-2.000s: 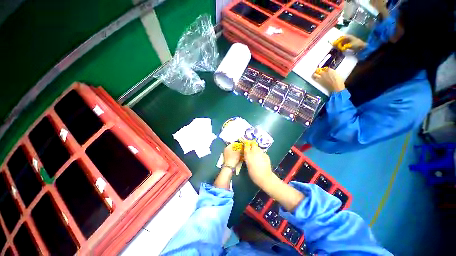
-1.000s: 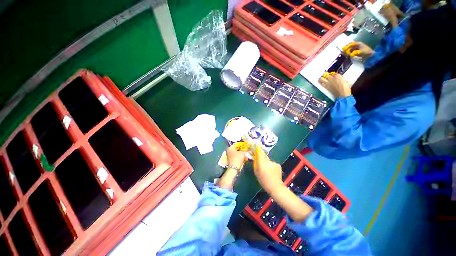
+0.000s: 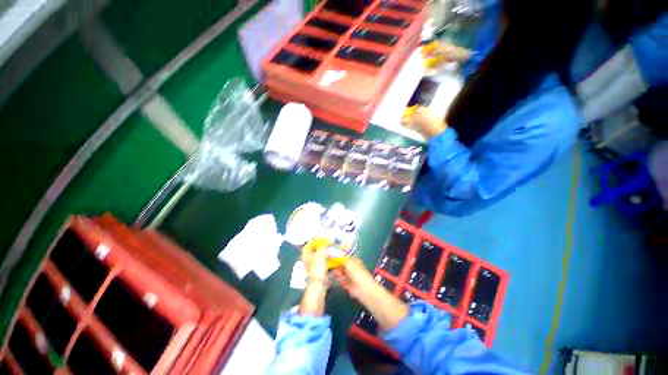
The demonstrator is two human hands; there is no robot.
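My left hand (image 3: 316, 258) and my right hand (image 3: 347, 269) are close together at the near side of the small bottles (image 3: 338, 222). Both wear yellow-orange finger cots. The frame is blurred, and I cannot tell whether anything is between the fingers. A round metal dish with a white wipe (image 3: 305, 223) lies just beyond my left hand. White wipes (image 3: 253, 247) lie on the green bench to the left. A small white piece (image 3: 299, 275) lies beside my left hand.
Stacked red-orange trays (image 3: 192, 310) with black phones stand at left. A second phone tray (image 3: 439, 275) is at right. Beyond are a film strip (image 3: 361, 157), white roll (image 3: 288, 136), plastic bag (image 3: 228, 140), another tray stack (image 3: 320, 92) and a blue-smocked person (image 3: 505, 146).
The view has swung, so the bench things sit further left and lower. My hands have come closer together beside the bottles. More of the right-hand tray shows.
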